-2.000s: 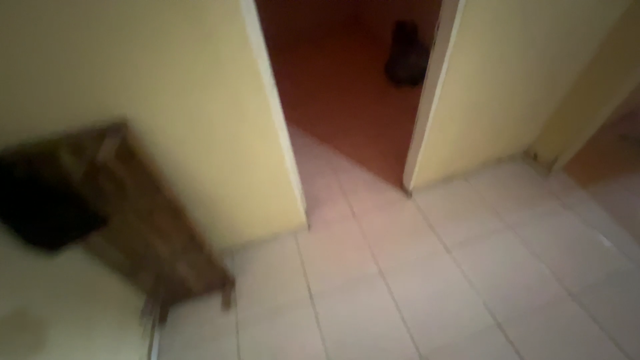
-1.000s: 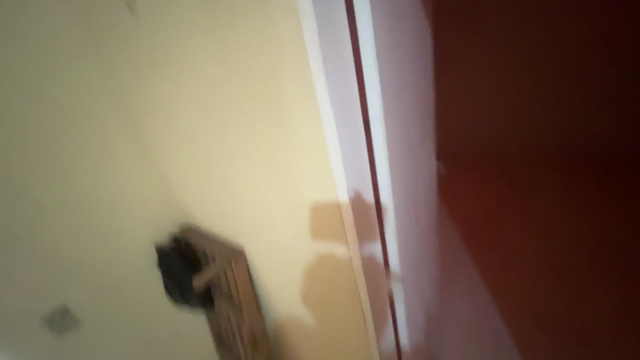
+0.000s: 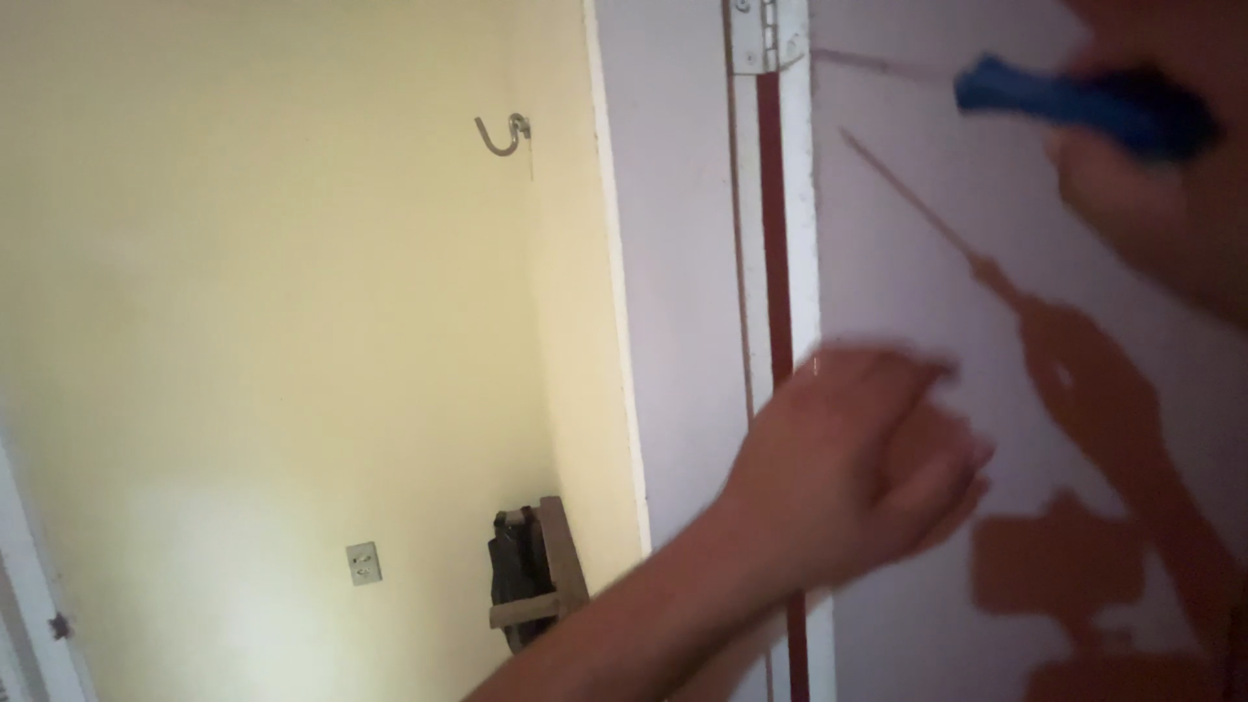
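Note:
My right hand [image 3: 1141,185], at the upper right, grips a blue-handled screwdriver [image 3: 1082,102]; its thin shaft points left toward the metal door hinge [image 3: 765,37]. A gap shows between the shaft's blurred end and the hinge. My left hand [image 3: 858,448] is in front of the door edge below the hinge, with its fingers curled; whether anything is in them cannot be told. The door [image 3: 902,253] bears the shadow of the hand and screwdriver.
A metal hook [image 3: 502,136] sticks out from the yellow wall [image 3: 292,292] left of the door frame [image 3: 673,292]. Lower down are a wall outlet [image 3: 364,564] and a wooden piece of furniture [image 3: 564,551] with a black item [image 3: 522,570] on it.
Both hands have come into view, the right one with the screwdriver; neither shows in the earlier frames. The view has moved from the floor and doorway up to the hinge side of the door.

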